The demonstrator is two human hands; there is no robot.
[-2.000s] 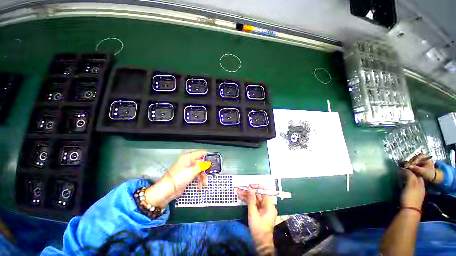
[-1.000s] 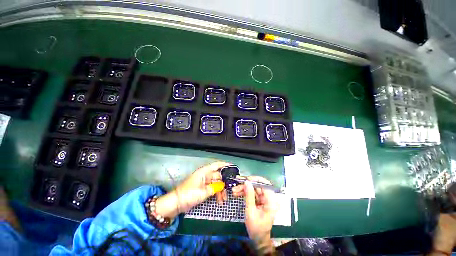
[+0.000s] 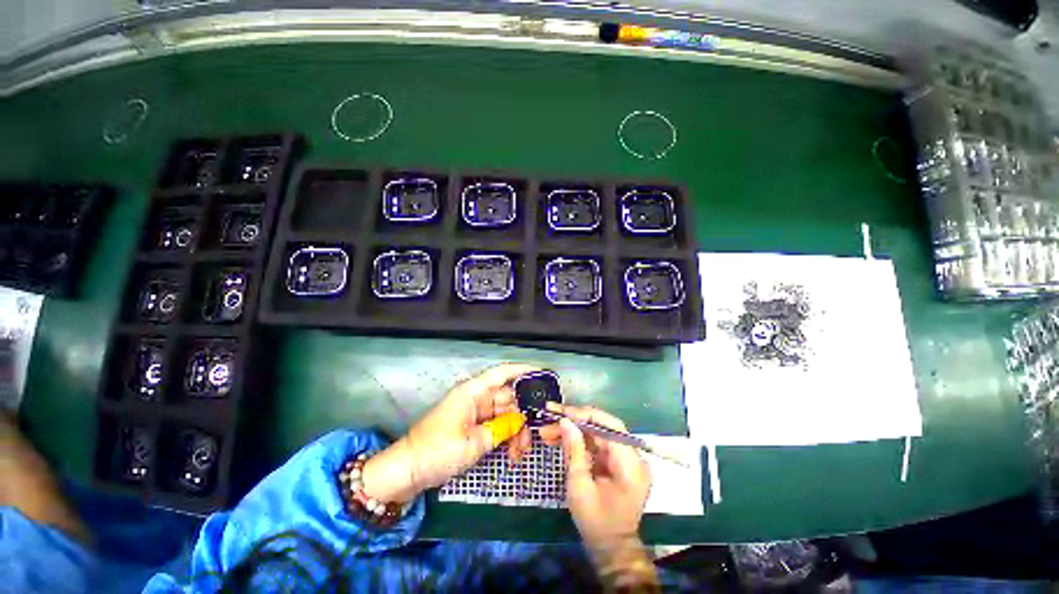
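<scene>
A rounded-square black watch housing (image 3: 538,395) with a bright rim is held up in my left hand (image 3: 455,436), which wears a yellow finger cot (image 3: 504,429). My right hand (image 3: 606,473) holds thin tweezers (image 3: 621,437); their tip is at the housing's lower right edge. Whether the tip holds a part is too small to tell. A white sheet with a dense grid of dark marks (image 3: 511,482) lies under my hands, partly hidden by them.
A black foam tray (image 3: 488,321) of housings lies crosswise ahead, its back left pocket empty. Another foam tray (image 3: 171,316) lies lengthwise left. White paper (image 3: 865,348) with dark specks lies right. Clear blister trays (image 3: 987,174) stand back right. A person's arm (image 3: 33,478) shows far left.
My right hand has brought the tweezers up from over the grid sheet to the housing. My left hand still holds the housing. The view has shifted, and the right-hand neighbour's hands have left it.
</scene>
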